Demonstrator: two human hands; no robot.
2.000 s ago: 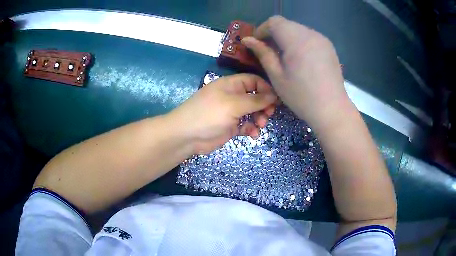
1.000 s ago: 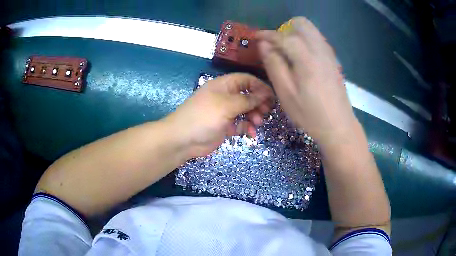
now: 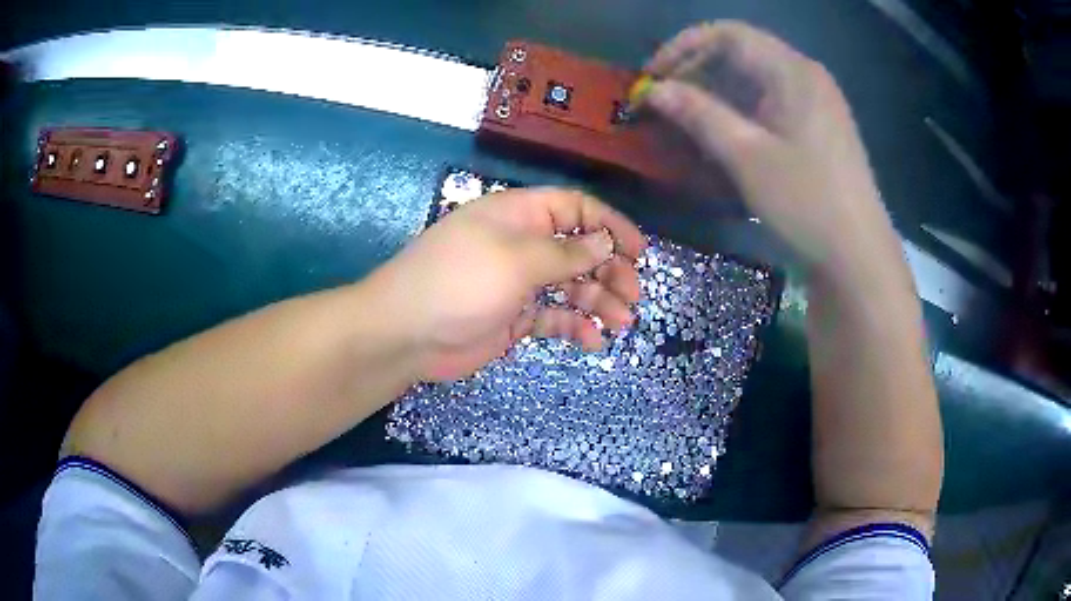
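A red-brown fixture (image 3: 599,112) lies across the pale metal strip at the top centre. A silver part shows in one of its seats; its right end is hidden by my right hand. My right hand (image 3: 752,112) is over the fixture, fingertips at a dark seat, with something small and yellow at the fingers. Whether it pinches a part cannot be told. My left hand (image 3: 540,276) is half-curled, palm up, holding small silver metal parts between thumb and fingers. It is above the parts tray (image 3: 587,411), which is covered with glittering silver parts.
A second red-brown fixture (image 3: 103,168) with silver parts in its seats lies on the green surface (image 3: 294,270) at the left. The metal guide strip (image 3: 258,76) curves along the far side and continues at the right behind my right forearm.
My right hand has moved right along the fixture, uncovering more of it and a silver part in a seat. My left hand has opened slightly. The view has shifted a little.
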